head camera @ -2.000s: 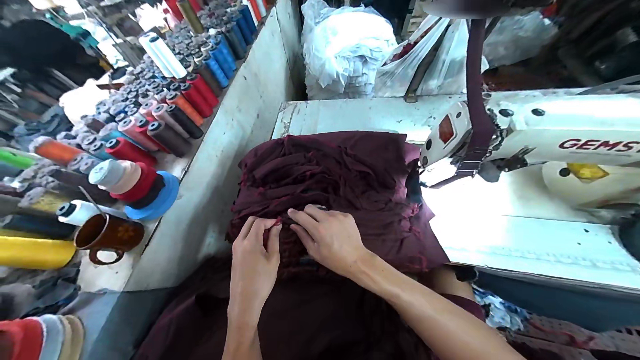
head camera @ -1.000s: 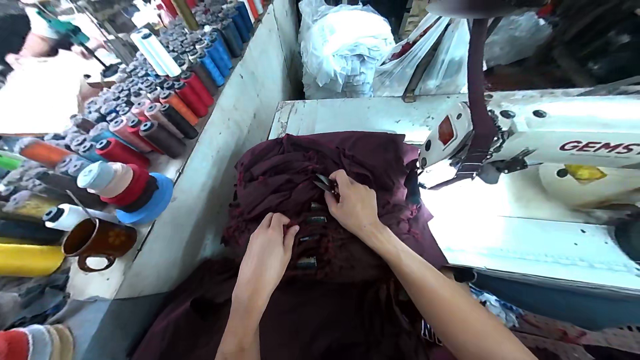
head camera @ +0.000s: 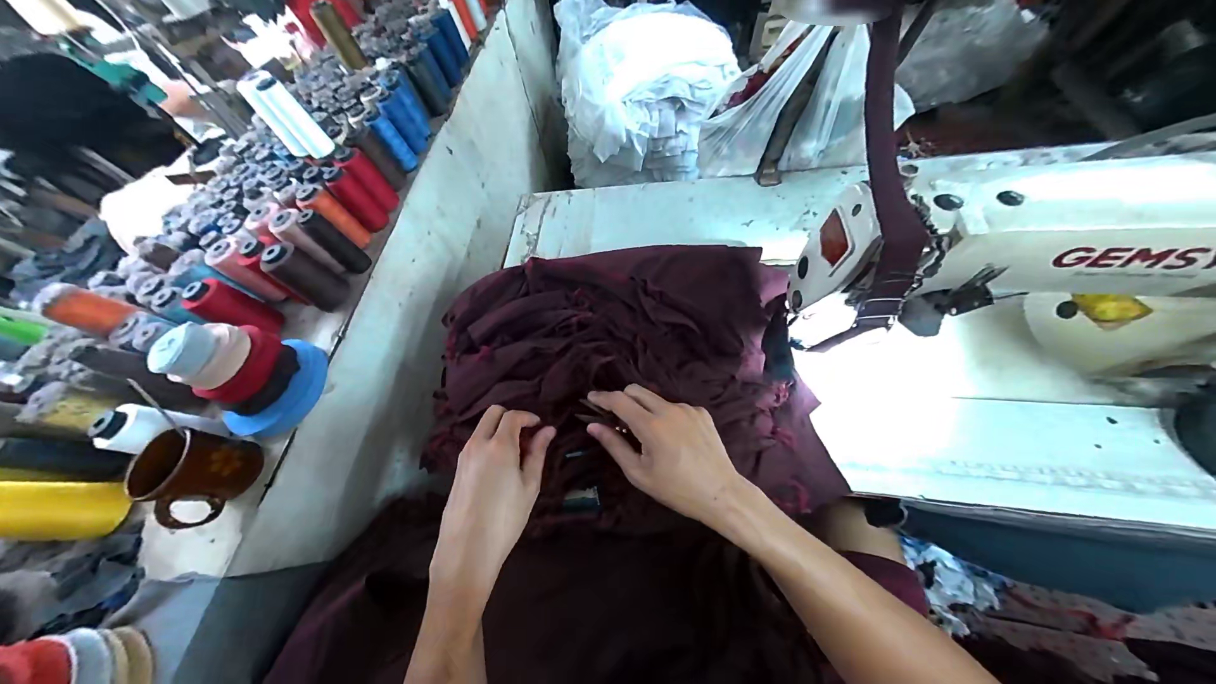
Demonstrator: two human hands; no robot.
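Note:
A pile of gathered maroon fabric pieces (head camera: 655, 294) lies on the white sewing table, left of the sewing machine's head (head camera: 836, 247). My left hand (head camera: 499, 465) is on the near part of the pile, thumb and fingertips pinching at the cloth. Close to its right, my right hand (head camera: 665, 451) holds a small dark metal tool, which looks like thread snips (head camera: 600, 414), mostly hidden by the fingers. Small woven labels (head camera: 581, 498) show between the folds below the hands. More dark maroon cloth (head camera: 570, 608) hangs over my lap.
Left of a white partition (head camera: 418, 256) stand many thread spools, a stack of tape rolls on a blue roll (head camera: 294, 389) and a brown mug (head camera: 195, 470). A plastic-wrapped white bundle (head camera: 651, 85) is behind the table. A maroon strip (head camera: 885, 142) hangs at the machine.
My right hand has come down and nearer to my left since one second ago, still with the small tool. The left hand stays low on the pile.

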